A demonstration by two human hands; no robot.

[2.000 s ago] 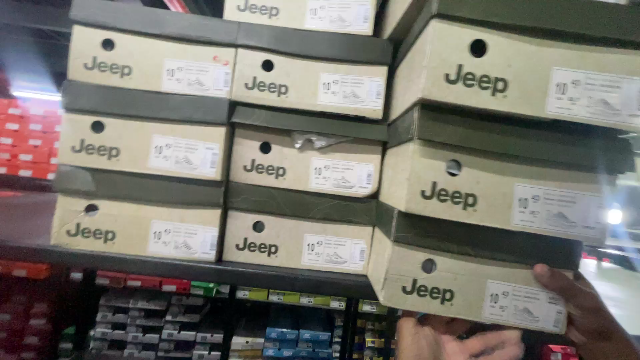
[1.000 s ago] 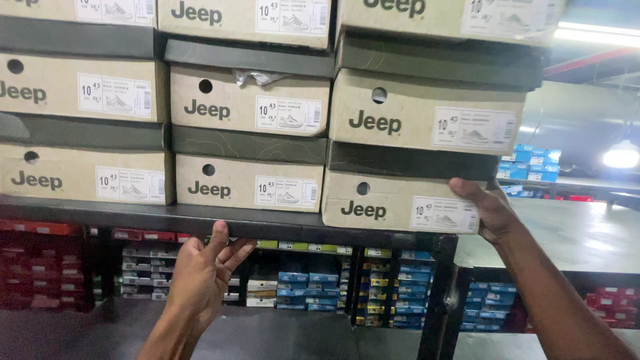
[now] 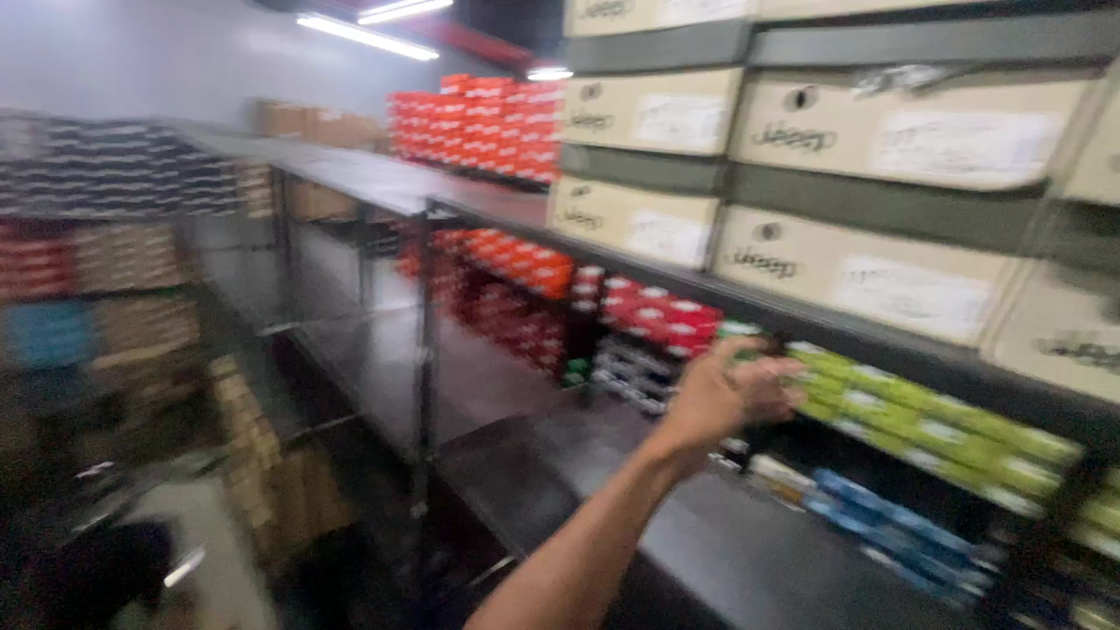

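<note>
My left hand is raised just below the front edge of a dark metal shelf. Its fingers are apart and nothing shows in it; blur hides whether it touches the edge. Above it, Jeep shoe boxes with beige sides and grey-green lids stand stacked on the shelf, each with a printed label. A crumpled clear scrap sticks out under one lid. My right hand is out of view.
Green-yellow boxes, red boxes and blue boxes lie beyond the lower level. Orange boxes are stacked further back. A rack post stands left of my arm, with a dark lower shelf beside it.
The view has swung left. My right hand, at the lower right Jeep box in both earlier frames, is out of sight. My left hand remains by the shelf edge.
</note>
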